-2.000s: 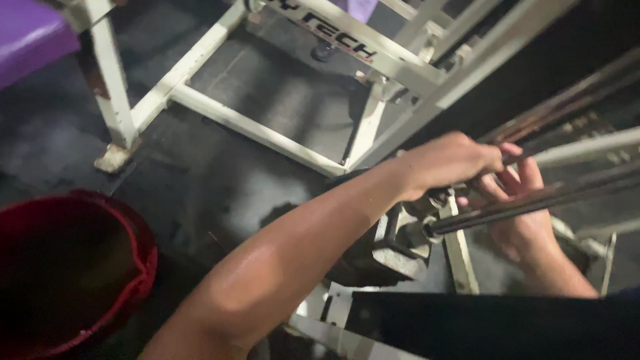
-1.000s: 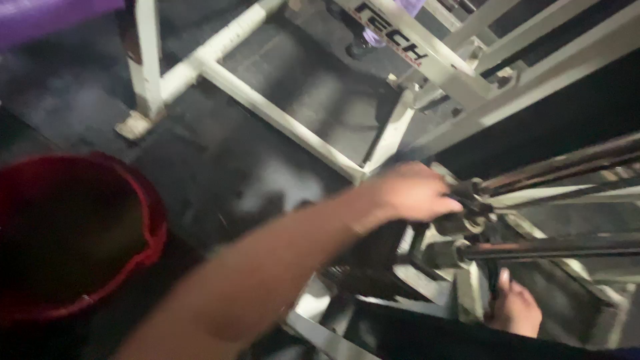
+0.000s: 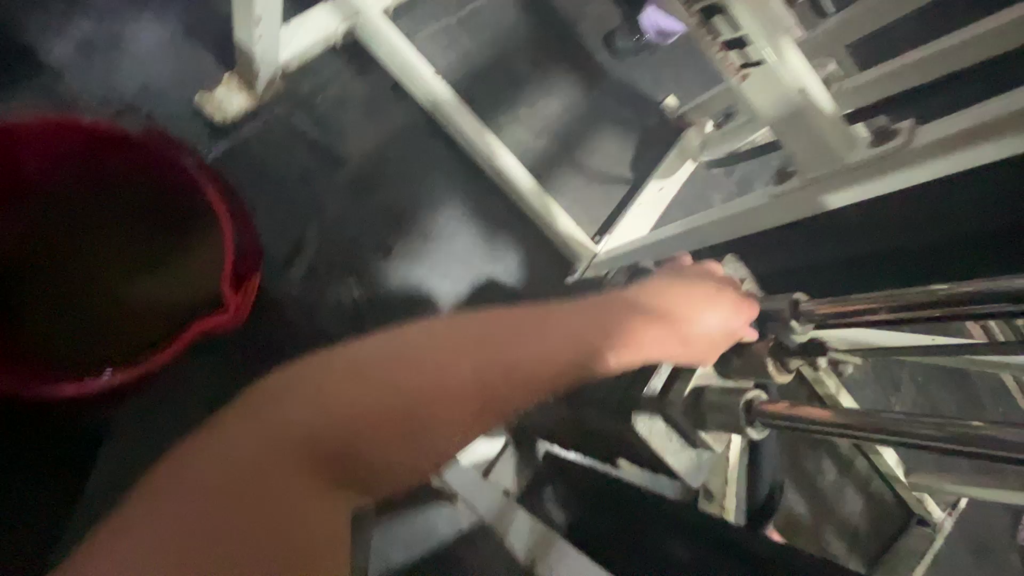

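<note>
My left hand [image 3: 692,312] reaches across from the lower left, its fingers curled at the pale metal bracket of a gym machine, close to the collar [image 3: 784,310] of the upper steel guide rod [image 3: 912,302]. Blur and the hand's own back hide what lies under the fingers. A second guide rod [image 3: 880,424] runs below, seated in a metal collar [image 3: 732,410]. Of my right hand [image 3: 773,534], only a small patch of skin shows beneath the lower rod, beside a black curved part [image 3: 764,480]; the rest is hidden.
A red bucket [image 3: 240,280] with dark contents stands at the left. White steel frame tubes [image 3: 472,128] cross the dark floor [image 3: 320,176], with a worn foot [image 3: 226,98] near the bucket. A purple item [image 3: 661,22] shows at the top.
My right hand has moved down from the rods, where it was near my left hand, and is now mostly hidden. My left hand stays by the rod ends. The view has shifted.
</note>
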